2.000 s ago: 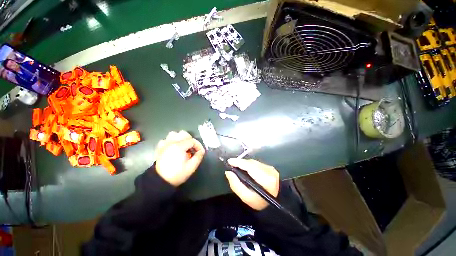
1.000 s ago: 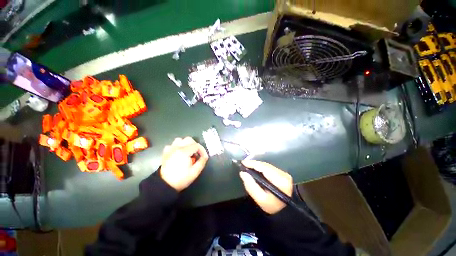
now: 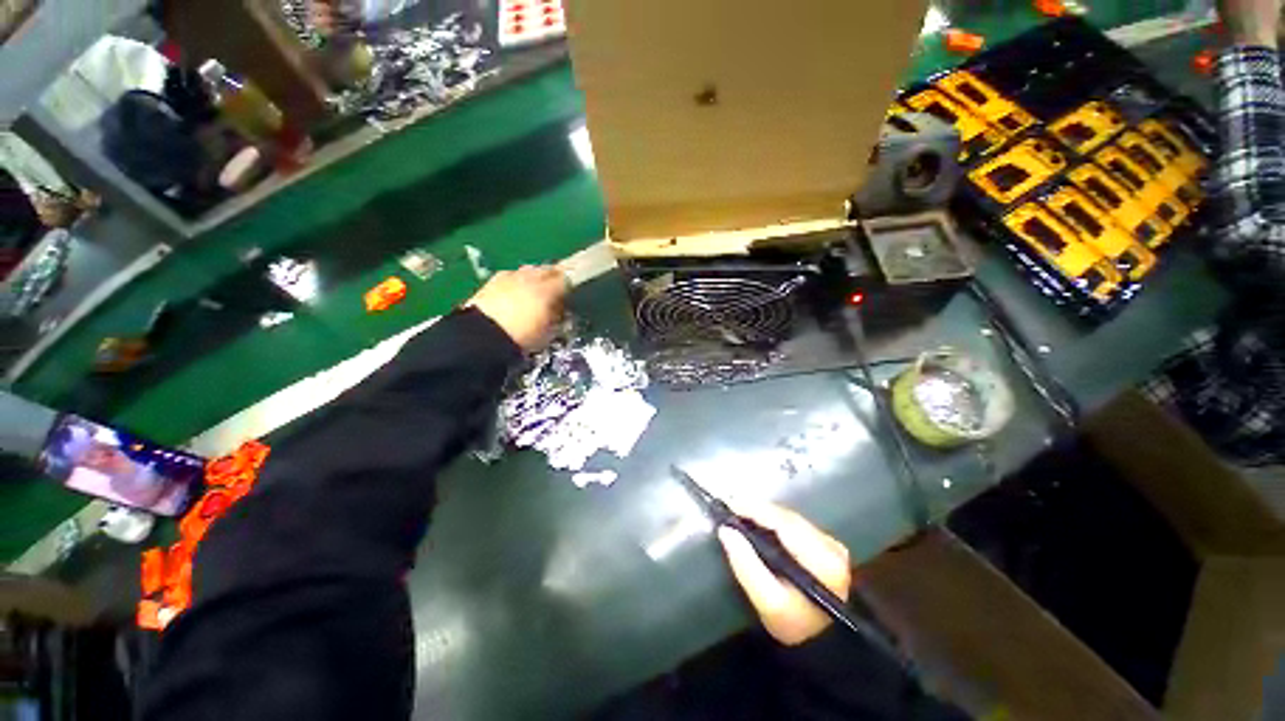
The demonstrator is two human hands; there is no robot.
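My right hand (image 3: 792, 571) holds a black pen-like soldering iron (image 3: 761, 547) above the dark green bench, its thin tip pointing up and left. My left hand (image 3: 524, 304) is stretched out to the pale rail, at the far edge of a pile of white-silver flat pieces (image 3: 581, 409). Its fingers are bent down; whether they hold a piece is not clear. My left sleeve covers much of the heap of orange housings (image 3: 169, 571), and only its left edge shows. The small pale part does not show at the bench front.
A fan with a round grille (image 3: 716, 309) stands under a cardboard flap (image 3: 726, 120). Right of it are a metal-topped unit (image 3: 917, 254), a yellow-green tin (image 3: 933, 404), a black tray of yellow-orange housings (image 3: 1078, 197) and another person's plaid sleeve (image 3: 1251, 148). A phone (image 3: 120, 462) lies left.
My left hand has moved from the bench front to the far rail. The view has shifted, showing more conveyor and the yellow housings. The small pale part is no longer seen in front of my hands.
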